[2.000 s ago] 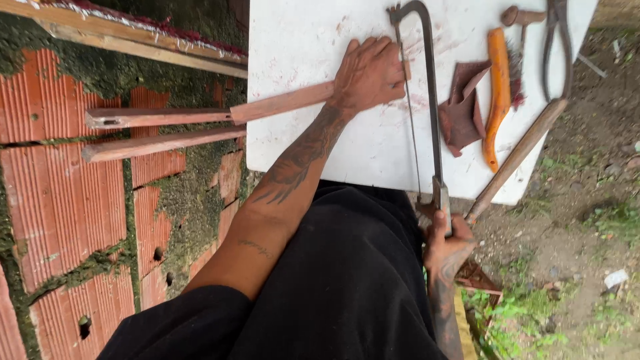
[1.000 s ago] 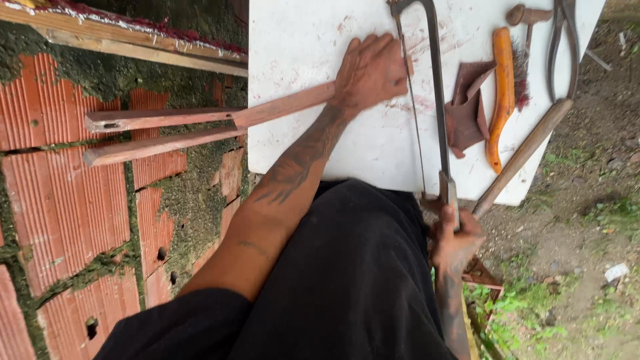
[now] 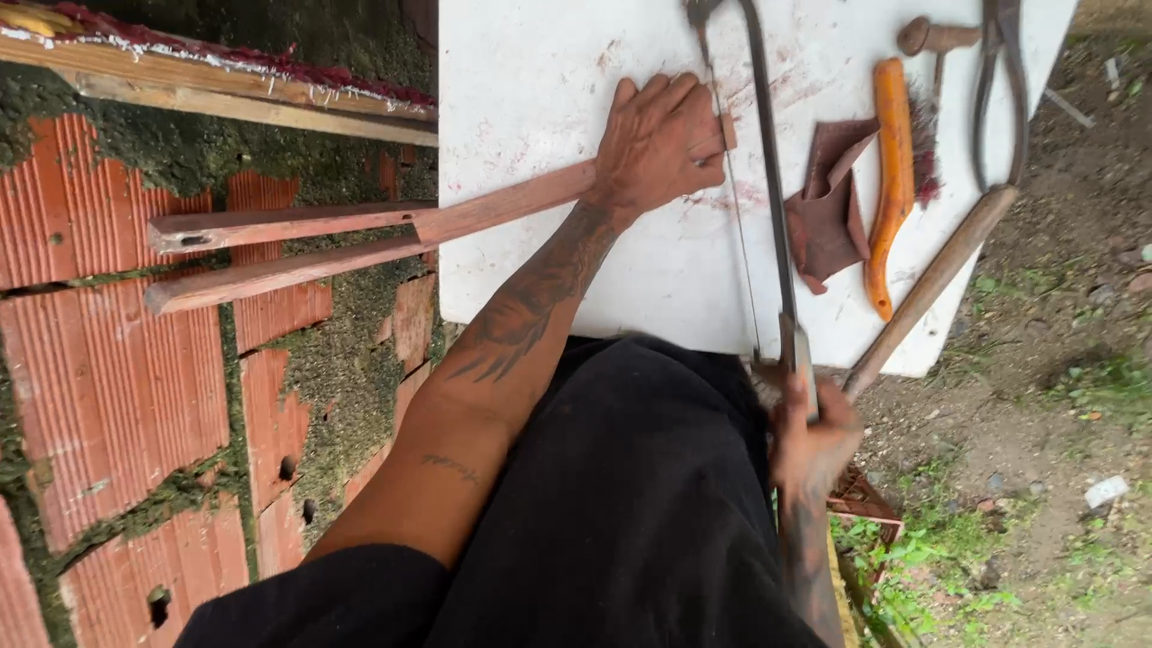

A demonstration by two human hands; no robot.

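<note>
My left hand presses the end of a forked reddish wooden piece onto a white board. Its two prongs stick out past the board's left edge. In my right hand is the handle of a hacksaw, whose thin blade crosses the wood just right of my left fingers. A short stub of wood shows beyond the blade. Folded brown sandpaper lies right of the saw, beside a curved orange handle. My right hand is near the lower end of a wooden tool handle.
A small hammer, a dark red-bristled brush and metal pincers lie at the board's upper right. A brick wall and a wooden beam stand at left. A reddish crate sits on the ground below right.
My right hand has moved the hacksaw down and back up a little along its length. My left hand stays on the wood.
</note>
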